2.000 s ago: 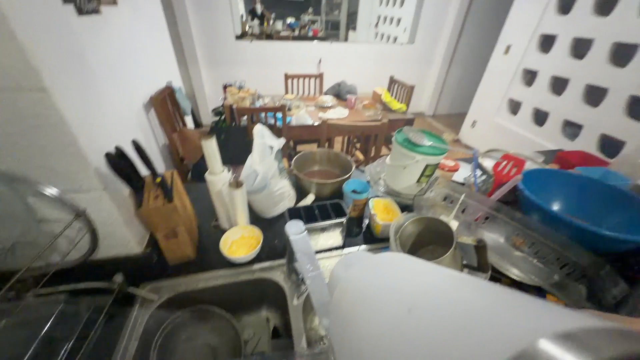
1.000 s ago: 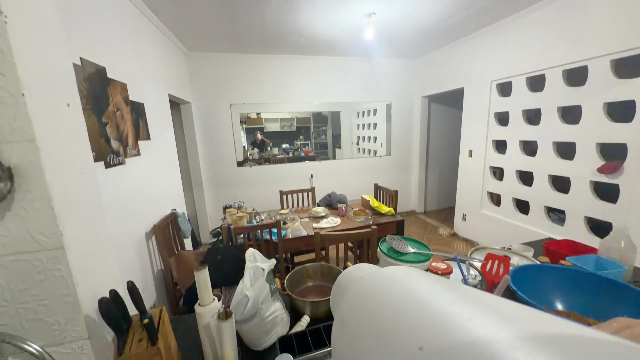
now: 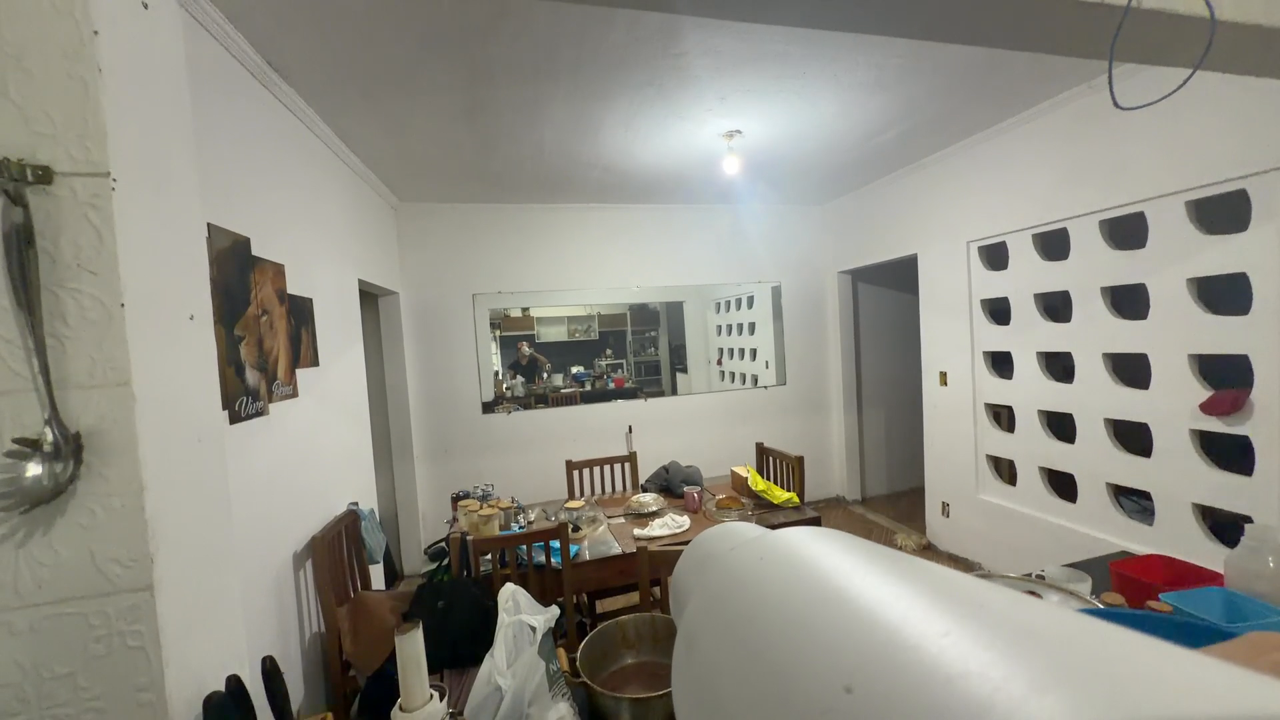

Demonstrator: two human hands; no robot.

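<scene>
A large, smooth, pale vessel [image 3: 900,640], which looks like a cup or jug seen very close, fills the lower right. A blurred bit of skin, apparently my right hand [image 3: 1250,650], shows against its upper edge at the right border; its fingers are not distinct. In the wall mirror [image 3: 735,345], a small figure has an arm raised with something pale near the head. My left hand is out of sight. Left of the vessel are a metal pot [image 3: 628,665] with dark contents, a white plastic bag [image 3: 522,655] and a pale upright roll [image 3: 411,665].
Black knife handles [image 3: 275,690] rise at the lower left. A metal ladle [image 3: 50,450] hangs on the left wall. Beyond stands a wooden dining table [image 3: 590,565] with chairs, jars and a cloth. Red [image 3: 1165,575] and blue [image 3: 1215,605] plastic containers sit at right.
The view has tilted up strongly, so the sink, the bowls of yellow food and most of the counter have left it. The pale vessel stays close in the lower right.
</scene>
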